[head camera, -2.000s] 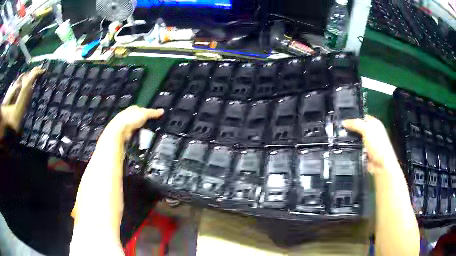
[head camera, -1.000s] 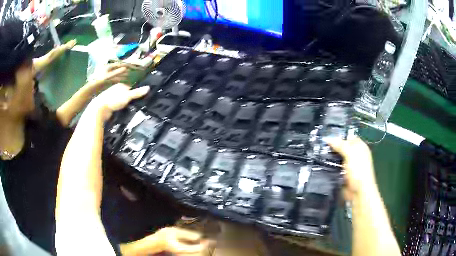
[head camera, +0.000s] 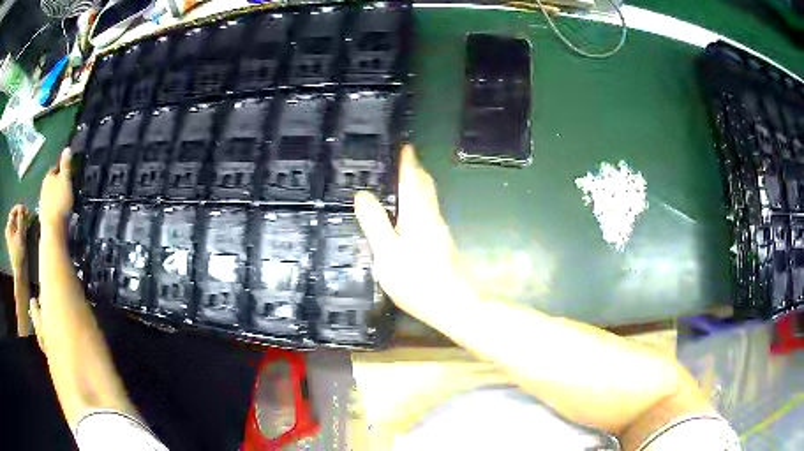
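A large shiny black blister tray (head camera: 238, 203) with rows of pockets lies at the left of the green bench, and black phone housings (head camera: 294, 141) sit in its pockets. My left hand (head camera: 58, 198) is at the tray's left edge. My right hand (head camera: 410, 238) is at its right edge, thumb over the rim and fingers along the side. The tray is held between both hands. A black smartphone (head camera: 497, 99) lies flat on the bench right of the tray. A loose pile of small whitish clear parts (head camera: 615, 203) lies further right.
Another black tray (head camera: 765, 185) stands at the right edge. A pale thin cable (head camera: 589, 53) loops at the bench's back edge. A crinkled clear bag (head camera: 22, 141) is at far left, near part of another person's arm (head camera: 19, 255). A red stool (head camera: 282, 401) is below the bench edge.
The tray has moved left and down onto the bench with my hands at its edges. The smartphone and the pile of clear parts now show. The neighbour's head and most of their arms are out of view.
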